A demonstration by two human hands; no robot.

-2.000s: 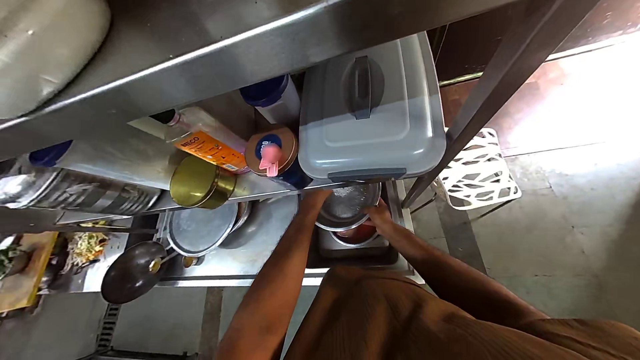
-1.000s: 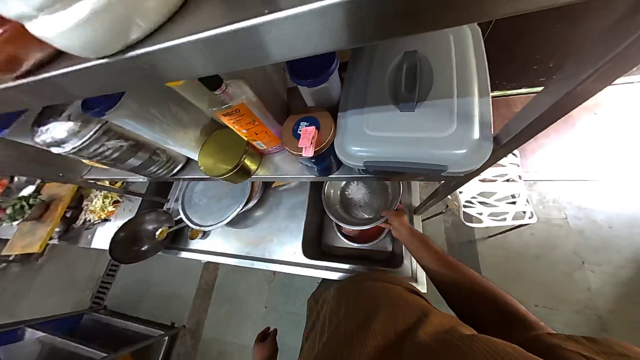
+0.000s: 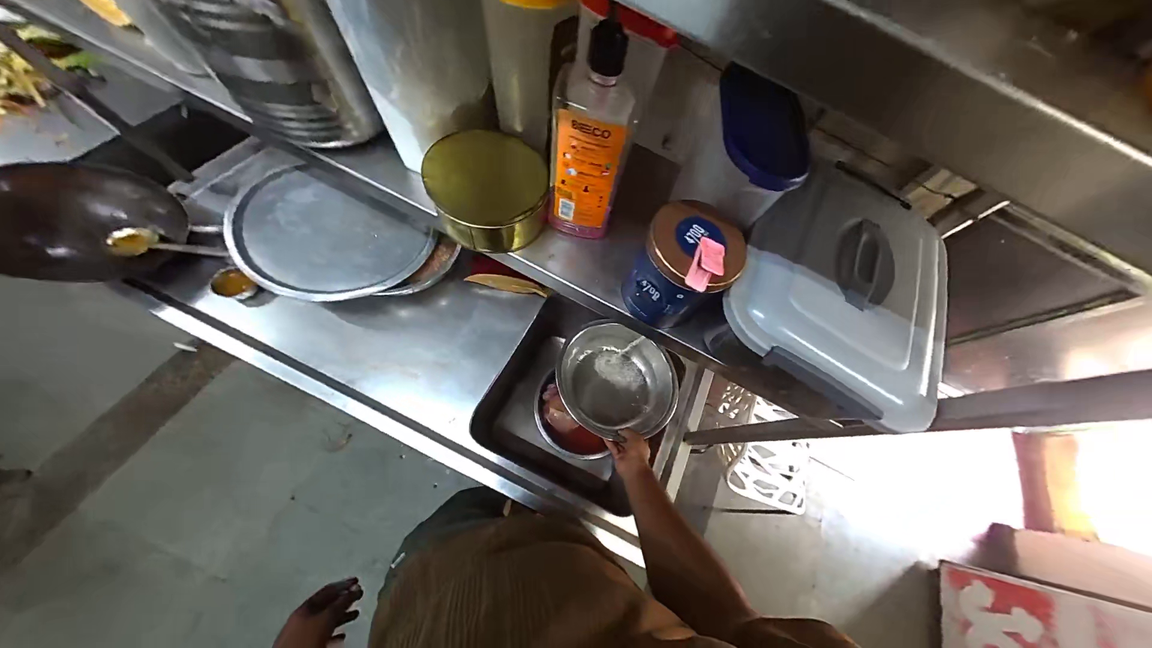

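Note:
My right hand [image 3: 629,446] grips the near rim of a steel bowl [image 3: 616,380], which is tilted over the sink and has water running or splashing in it. Under and left of it, in the metal sink [image 3: 508,387], stands another round bowl [image 3: 574,432] holding raw meat in red liquid. My left hand [image 3: 326,612] hangs at the lower left, away from the counter, with its fingers apart and nothing in it.
Left on the counter lie a round metal lid [image 3: 328,236], a small bowl [image 3: 234,283] and a dark wok [image 3: 81,220]. The shelf above the sink holds a golden tin [image 3: 486,189], a BECO bottle [image 3: 589,153], a blue canister [image 3: 670,279] and a grey lidded box [image 3: 855,297].
Two seconds ago both hands were at the steel bowl. The left hand has let go and moved away to the lower left. The view has turned and come closer.

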